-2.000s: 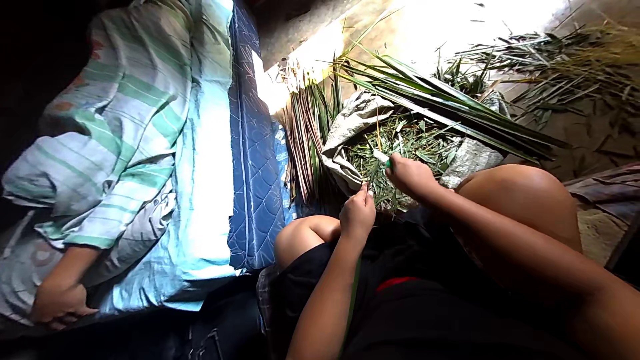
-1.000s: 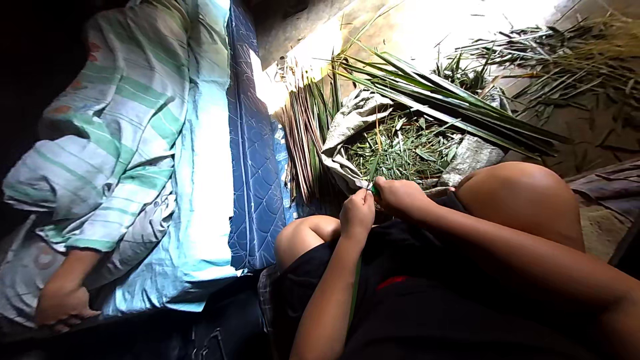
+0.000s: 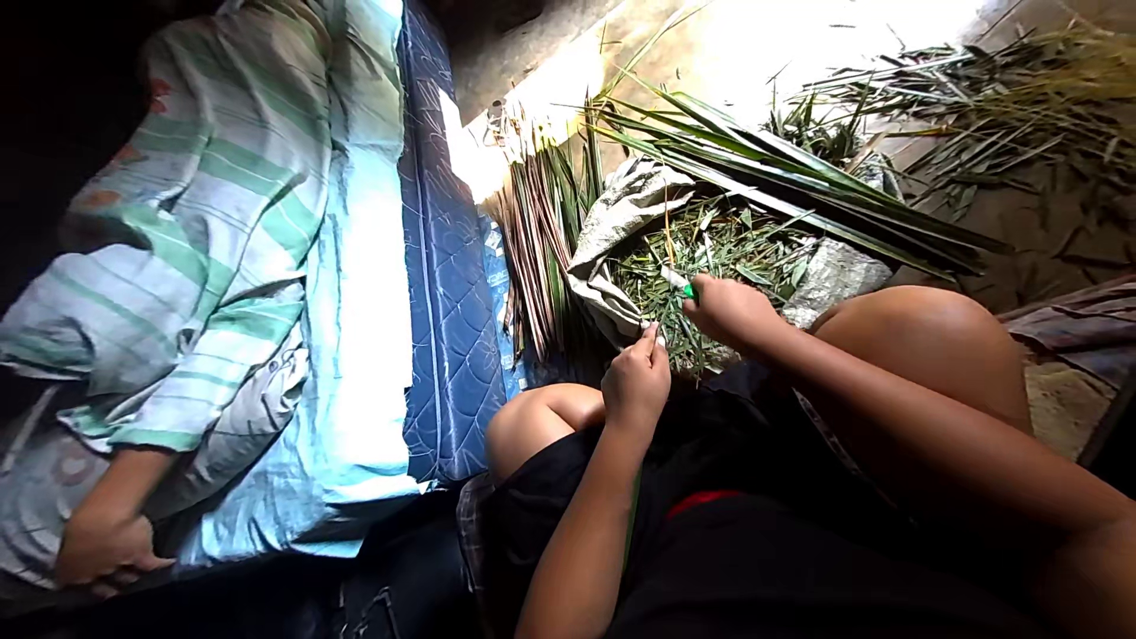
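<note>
My right hand is closed on a knife with a green handle, its pale blade pointing up and left over the sack. Just left of and below it, my left hand pinches a thin green leaf strip, part of which runs down beside my forearm. Beyond both hands lies an open woven sack full of cut green leaf pieces. Long green palm leaves rest across the sack's far edge.
Upright reddish-brown and green strips stand left of the sack. A blue mattress with a light blue sheet runs along the left. A person in a striped sleeve lies there, one hand at the near edge. Leaf scraps cover the floor at upper right.
My right hand with the knife was up and apart, came down against my left hand, and is now up and to the right again. My left hand has hardly moved.
</note>
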